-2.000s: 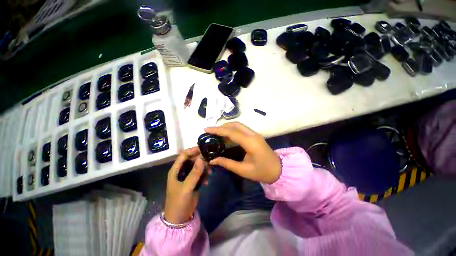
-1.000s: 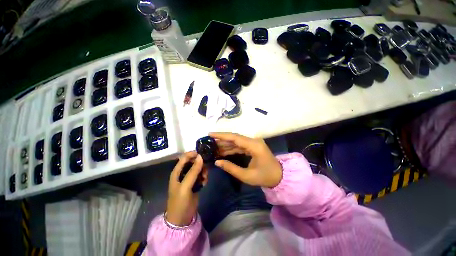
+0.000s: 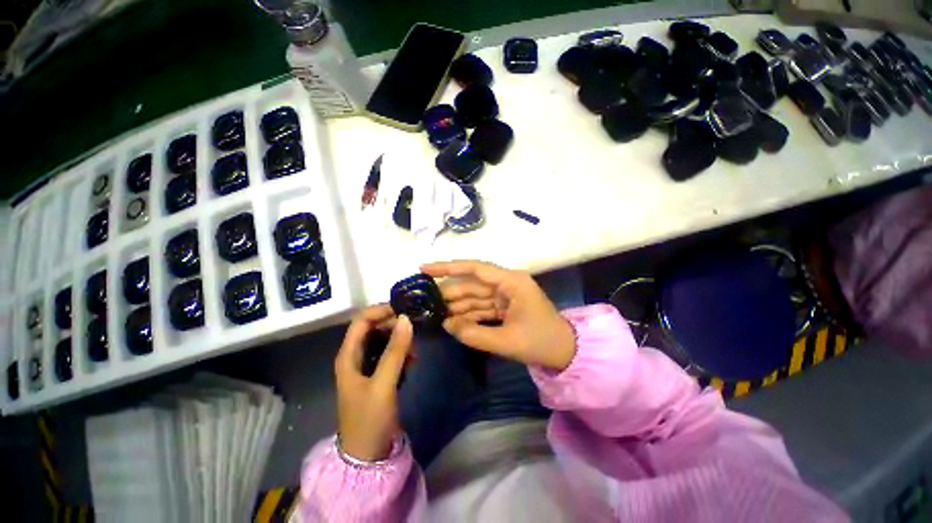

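A glossy black unit point(image 3: 417, 297) with a round centre is held up just off the bench's near edge. My left hand point(image 3: 373, 383) grips its lower left side with thumb and fingers. My right hand point(image 3: 511, 315) touches its upper and right side with its fingertips. A dark shape shows between my left thumb and fingers; I cannot tell what it is. The white blister tray point(image 3: 342, 255) on the left holds rows of black units, a few with pale rings. A crumpled white wipe point(image 3: 434, 204) lies beside loose units.
Solvent bottle point(image 3: 325, 66) and smartphone point(image 3: 417, 77) stand and lie behind. A slim pointed tool point(image 3: 373, 184) and black strip point(image 3: 526, 217) lie nearby. A pile of dark units point(image 3: 654, 92) is on the right. Below are white trays point(image 3: 184, 449) and a blue stool point(image 3: 726, 306). A pink sleeve shows far right.
The unit between my hands has turned and tilted. My right fingers have shifted around it. The bench and its contents appear a little further left and higher as the view has moved.
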